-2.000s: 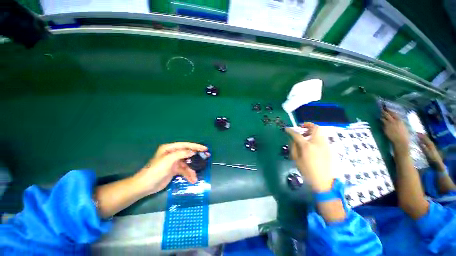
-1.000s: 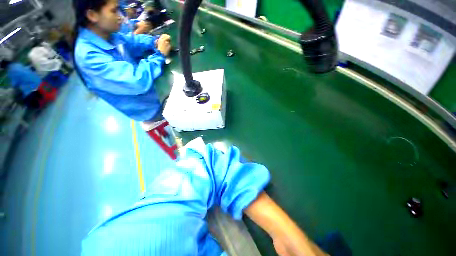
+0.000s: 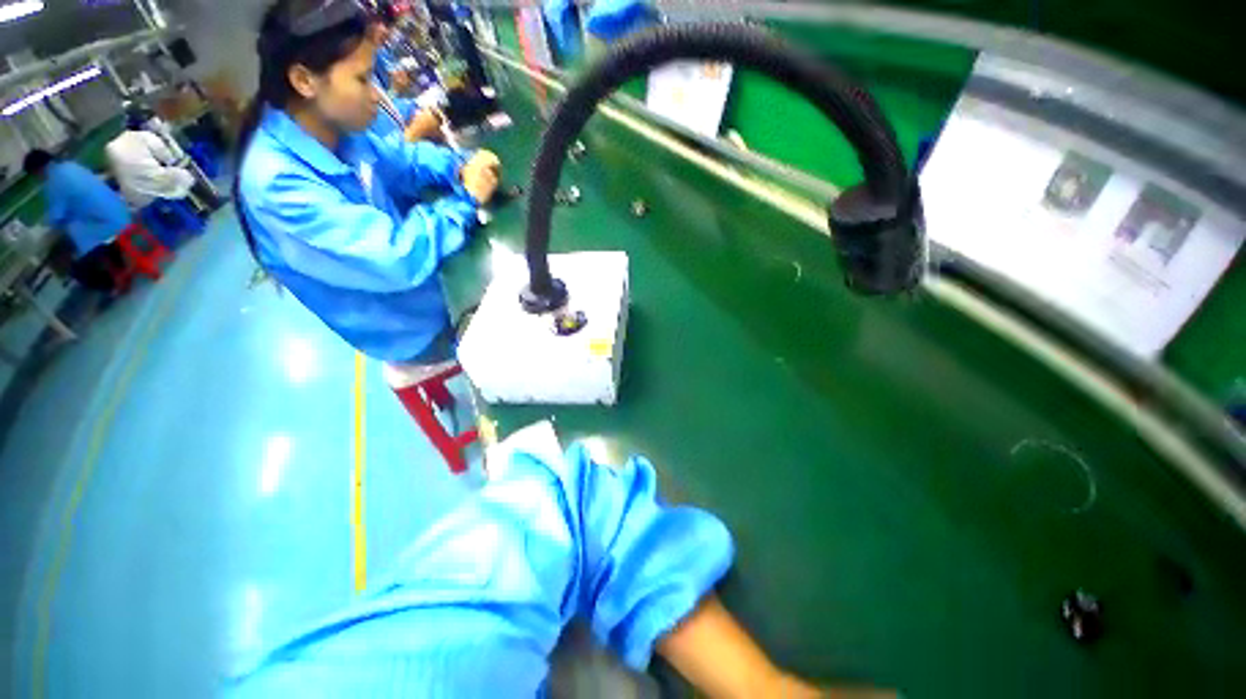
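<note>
My left forearm in a rolled blue sleeve [image 3: 601, 560] reaches from the bottom centre toward the lower right. My left hand is cut off by the bottom edge, and only the wrist area shows. My right hand is out of the picture. A black disc-like unit [image 3: 1082, 617] lies on the green bench [image 3: 847, 519] at the lower right. A dim dark shape near it is too blurred to name. No tweezers or blue pad are in view.
A white equipment box [image 3: 547, 362] carries a black gooseneck hose [image 3: 547, 178] whose nozzle [image 3: 877, 243] hangs over the bench. Small black parts [image 3: 640, 208] lie farther up the bench. A person in blue [image 3: 342, 232] sits at left beside a red stool [image 3: 440, 417].
The view has swung left, away from the tray, the pad and my right hand. Since one second ago, the box and hose sit lower in the picture and my left hand has dropped past the edge.
</note>
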